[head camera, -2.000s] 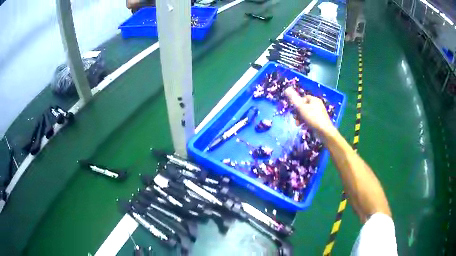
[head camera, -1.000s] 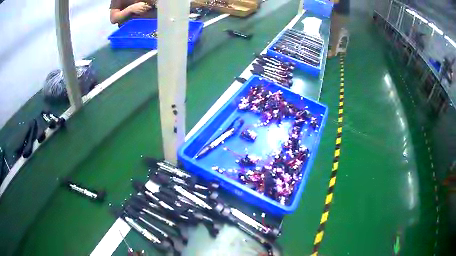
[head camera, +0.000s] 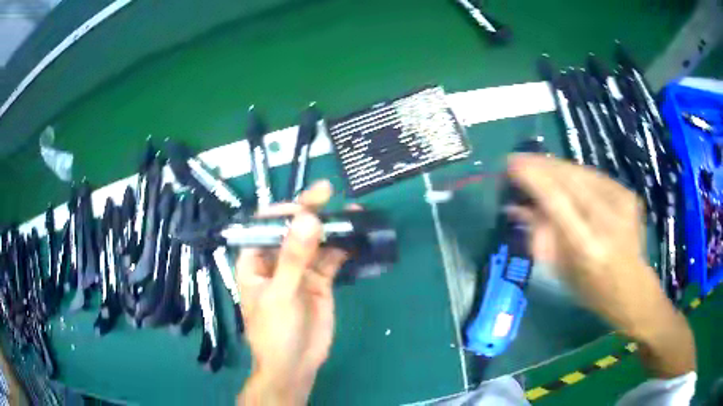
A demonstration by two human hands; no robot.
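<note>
My left hand (head camera: 289,289) grips a black handle housing (head camera: 262,232) with a silver-white strip, held level above the mat, its wide end to the right. My right hand (head camera: 591,238) is blurred, with its fingers closed. A thin red lead (head camera: 476,181) with a white plug (head camera: 438,194) runs left from its fingertips; the wired part itself is mostly hidden. The blue-and-black electric screwdriver (head camera: 499,305) is beside and partly behind the right fingers; I cannot tell if they touch it. The screw tray (head camera: 388,147) lies behind, part filled with silver screws.
Many housings (head camera: 147,254) lie in rows at left, and more (head camera: 610,119) at right. A blue parts bin (head camera: 688,119) stands at the right edge. One housing end (head camera: 495,28) shows at the top. Yellow-black tape (head camera: 587,371) runs at the bottom right.
The view has swung from the parts bin to the bench. My right hand, earlier in the bin and then out of view, is now over the mat with a lead. My left hand now shows, holding a housing.
</note>
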